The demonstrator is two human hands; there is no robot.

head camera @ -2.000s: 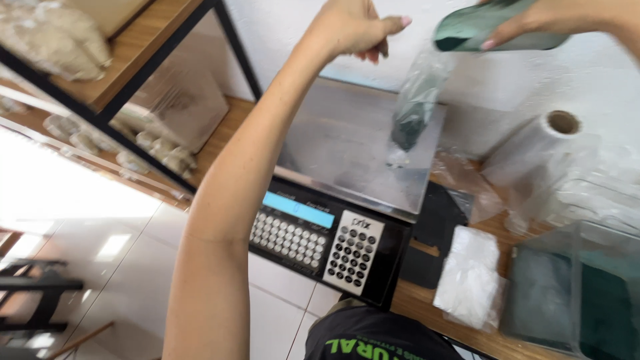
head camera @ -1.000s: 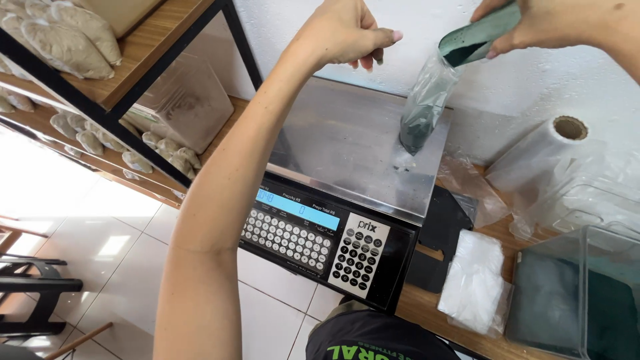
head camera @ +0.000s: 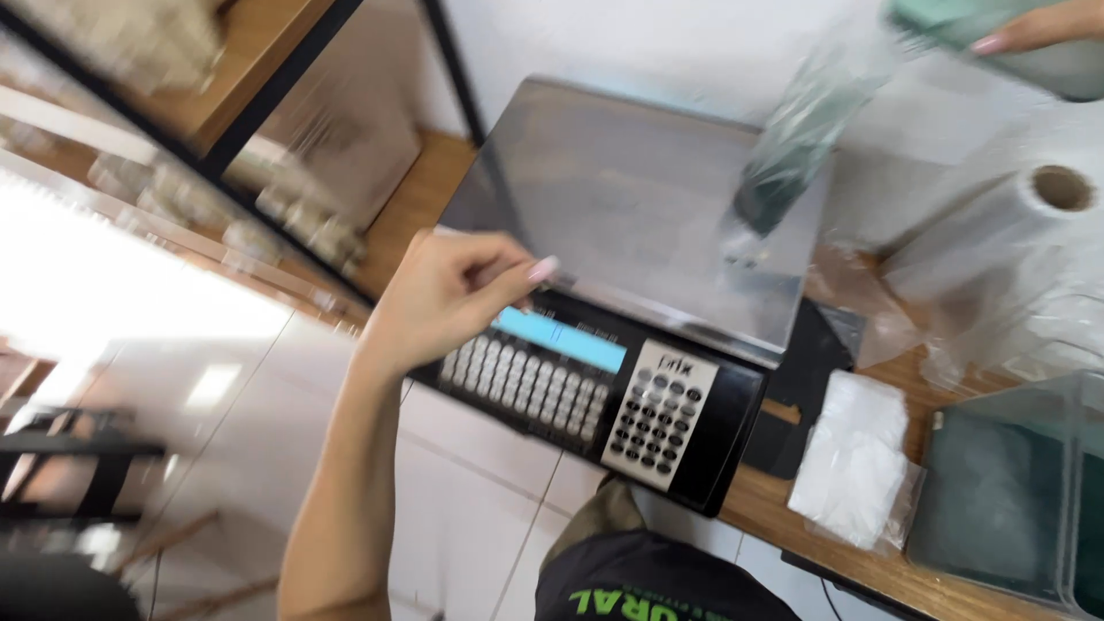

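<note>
My left hand is over the near left edge of the Prix scale, beside its lit display, fingers curled with nothing seen between them. My right hand, partly out of frame at the top right, holds a green translucent scoop. Below the scoop's mouth, a clear plastic bag with dark green powder in its lower end leans over the right side of the steel weighing plate. The bag's top is blurred.
Wooden shelves with black frames and bags stand left. At right are a roll of plastic film, a stack of white plastic bags and a clear tub of green powder on the wooden counter.
My left hand has come down from above the plate to near the display. My right hand still holds the scoop by the bag. The view has shifted and blurred.
</note>
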